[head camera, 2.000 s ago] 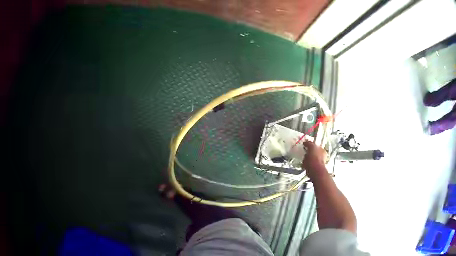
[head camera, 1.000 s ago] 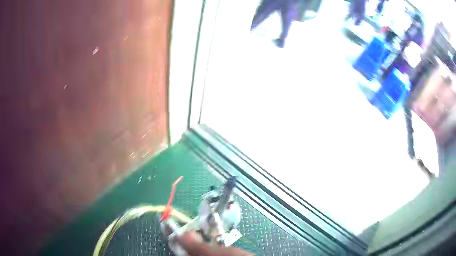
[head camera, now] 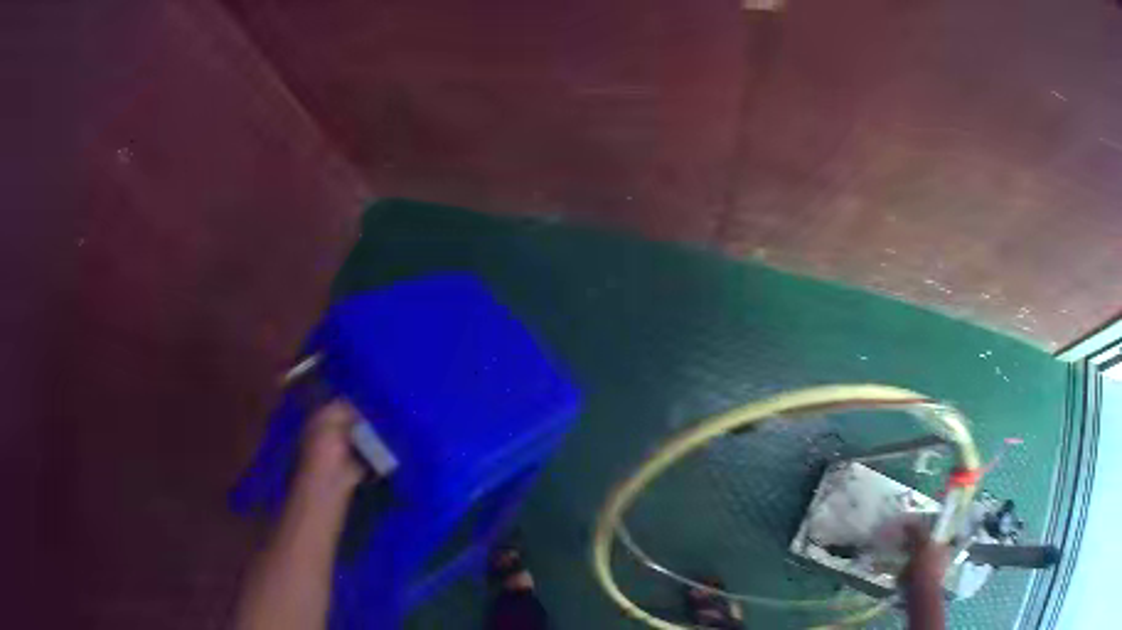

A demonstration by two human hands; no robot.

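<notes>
A blue plastic stool [head camera: 455,369] stands out at left of centre, its square top towards me. My left hand [head camera: 326,449] is at its near left side and grips it; the fingers are blurred and partly hidden. A small pale flat piece [head camera: 373,447] shows beside the fingers; I cannot tell what it is. My right hand [head camera: 923,566] is closed on the pale carrying handle of the pump unit [head camera: 858,511] at lower right. A large yellow hose loop [head camera: 689,441] extends left from the handle. A red-orange tie strap [head camera: 966,478] is around the hose and handle.
Reddish-brown elevator walls [head camera: 554,111] stand at the left and back. The floor is green diamond plate [head camera: 640,308]. The metal door sill [head camera: 1073,492] runs along the right edge. My feet, in sandals [head camera: 507,566], show at bottom centre, one partly inside the hose loop.
The view has swung from the bright doorway to the elevator's inner corner. The stool and my left hand on it have come into view. The right hand still holds the pump unit's handle.
</notes>
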